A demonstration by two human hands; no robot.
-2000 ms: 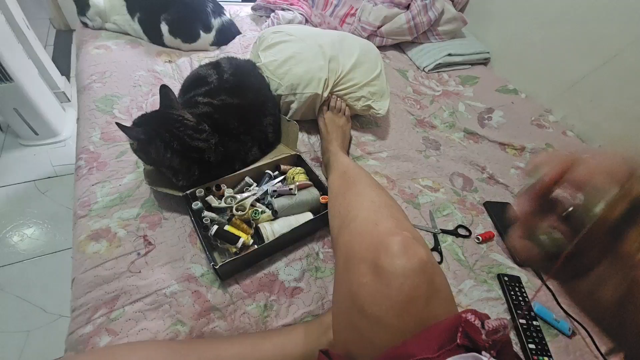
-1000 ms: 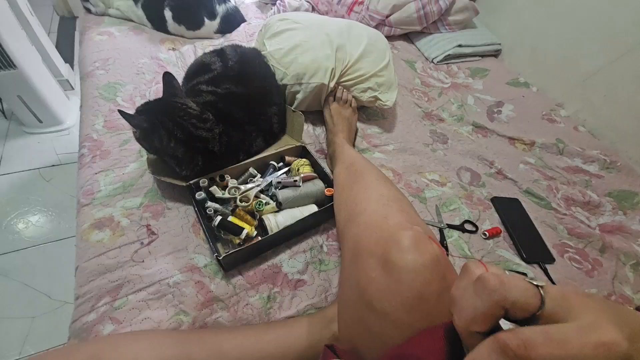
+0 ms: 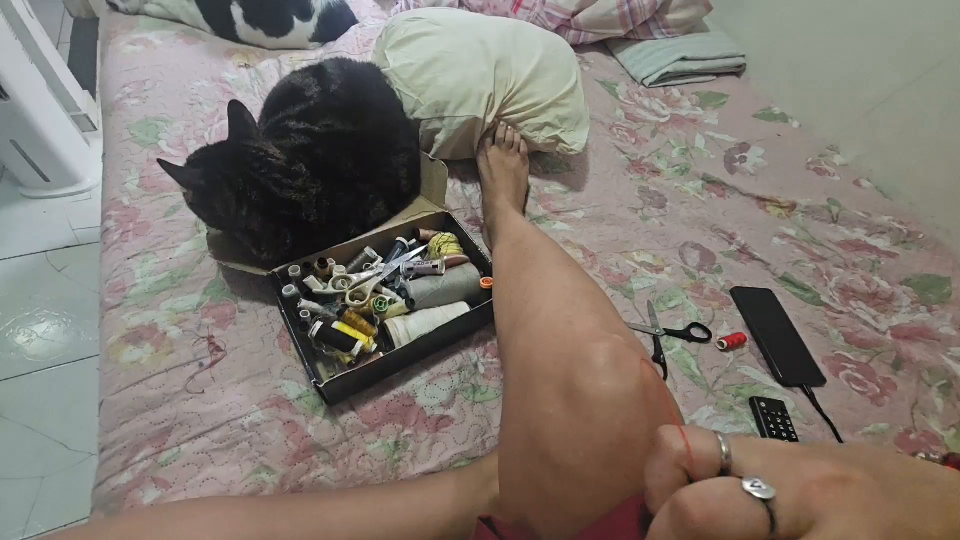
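Observation:
My right hand [image 3: 739, 480], with rings on its fingers, is curled beside my bent knee at the lower right. A fine red thread [image 3: 671, 405] runs from the knee over its fingers; its fingertips are hidden. Beyond the knee lie opened black-handled scissors [image 3: 656, 330] and a small red thread spool [image 3: 731, 341]. Left of my leg, an open black box [image 3: 405, 367] holds several thread spools, a grey cone [image 3: 446, 286], a white cone [image 3: 427, 322], yellow thread [image 3: 444, 244] and light-handled scissors [image 3: 360, 289]. My left hand is out of view.
A black cat [image 3: 337, 142] lies against the box's flap. Behind are a cream pillow [image 3: 487, 75] under my foot, a black-and-white cat [image 3: 277, 22] and a folded cloth [image 3: 679, 56]. A corded phone [image 3: 778, 335] and a remote control [image 3: 772, 418] lie at right.
My right hand, blurred and raised at the right two seconds ago, has come down beside my knee. It now covers part of the remote control, which showed at full length in the oldest frame.

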